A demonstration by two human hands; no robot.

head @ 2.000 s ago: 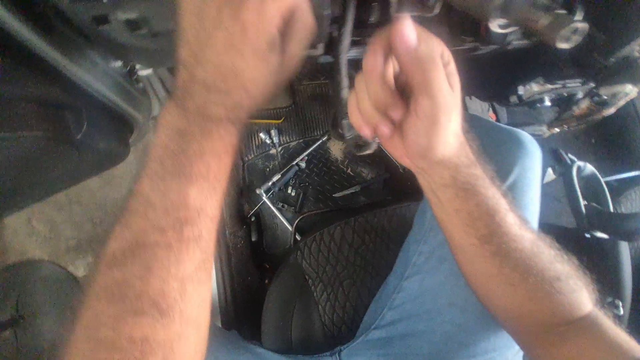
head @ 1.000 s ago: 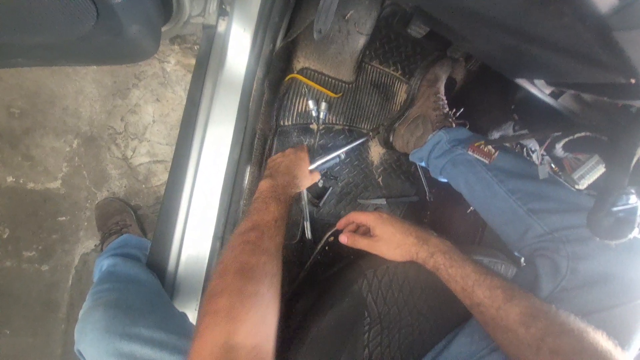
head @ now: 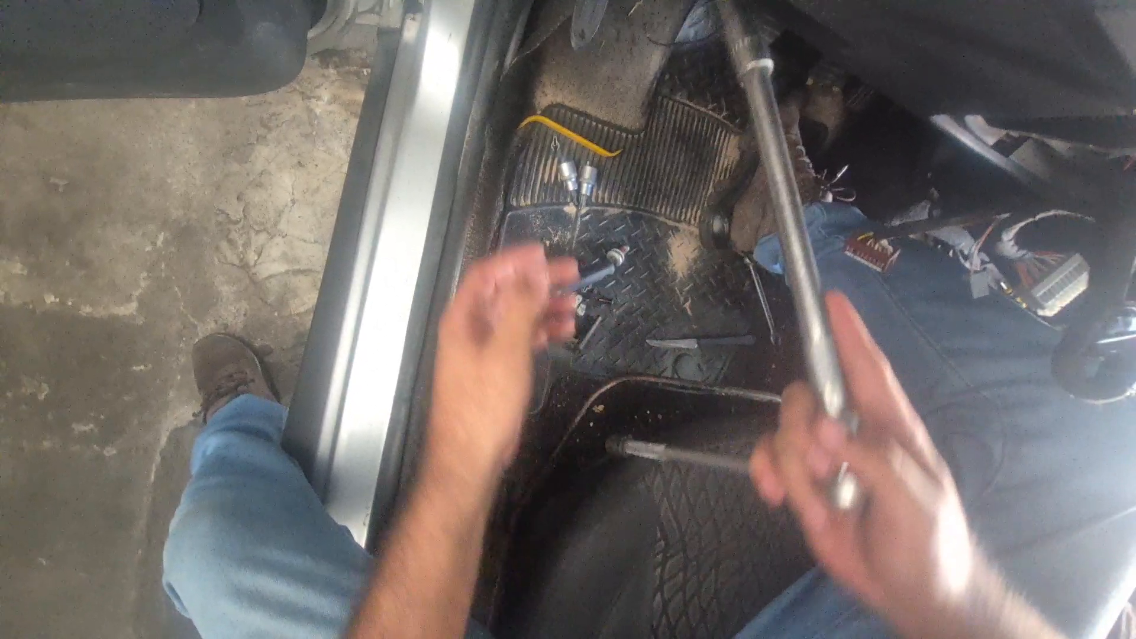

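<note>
My right hand (head: 874, 506) is closed around a long steel bar (head: 790, 231), which slants up past the top edge of the view. A shorter metal shaft (head: 692, 456) with a socket-like end sticks out leftward from the same hand; whether the two are joined is hidden by my fingers. My left hand (head: 510, 311), blurred, is over the rubber floor mat with its fingers curved and apart. Beside its fingertips is a blue-handled tool (head: 595, 275), partly covered. Two sockets on extensions (head: 577, 177), a yellow strip (head: 572, 135) and a knife (head: 697, 342) lie on the mat.
The metal door sill (head: 399, 240) runs along the left, with concrete floor beyond. A black patterned seat (head: 710, 550) is below my hands. Wiring connectors (head: 1052, 284) hang at the right over my jeans. A dark panel (head: 994, 62) juts in at upper right.
The long bar, seen lying on the mat by my left hand one second ago, is now up in my right hand. My left hand is free of it.
</note>
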